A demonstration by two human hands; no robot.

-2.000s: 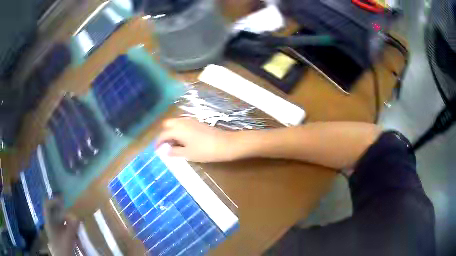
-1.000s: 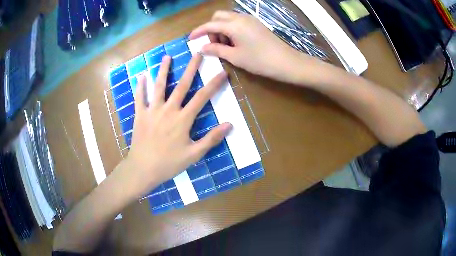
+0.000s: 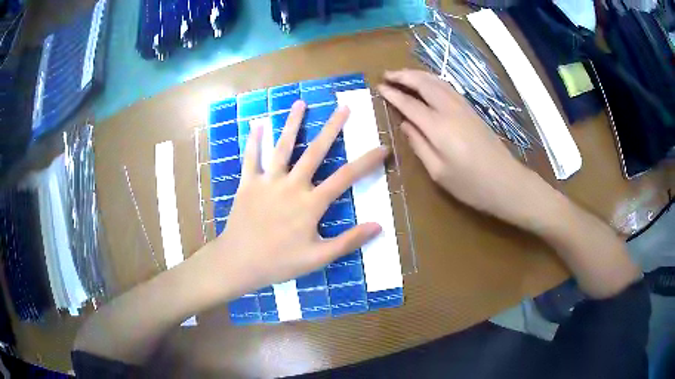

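Observation:
A blue solar cell sheet (image 3: 344,277) lies flat on the brown tabletop. A wide white strip (image 3: 379,244) lies along its right side; a narrower white strip (image 3: 287,300) lies under my left hand, its middle hidden. My left hand (image 3: 285,200) is spread flat on the sheet, fingers apart, thumb on the wide strip. My right hand (image 3: 451,141) is just right of the sheet's upper right corner, fingertips near a thin silver busbar ribbon (image 3: 405,222). Whether the fingertips hold a wire cannot be told. Thin ribbon also runs along the sheet's left edge.
A loose white strip (image 3: 169,215) and a thin wire (image 3: 140,211) lie left. Further left are white strips (image 3: 58,237), silver ribbons (image 3: 85,215) and a dark stack (image 3: 22,244). A ribbon bundle (image 3: 474,81) and long white piece (image 3: 525,92) lie right. Cell stacks (image 3: 185,26) sit on the green mat (image 3: 252,48).
Since a second ago, my right hand has moved off the wide strip's top end to the right of the sheet. My left hand stays spread on the sheet. The camera view has shifted.

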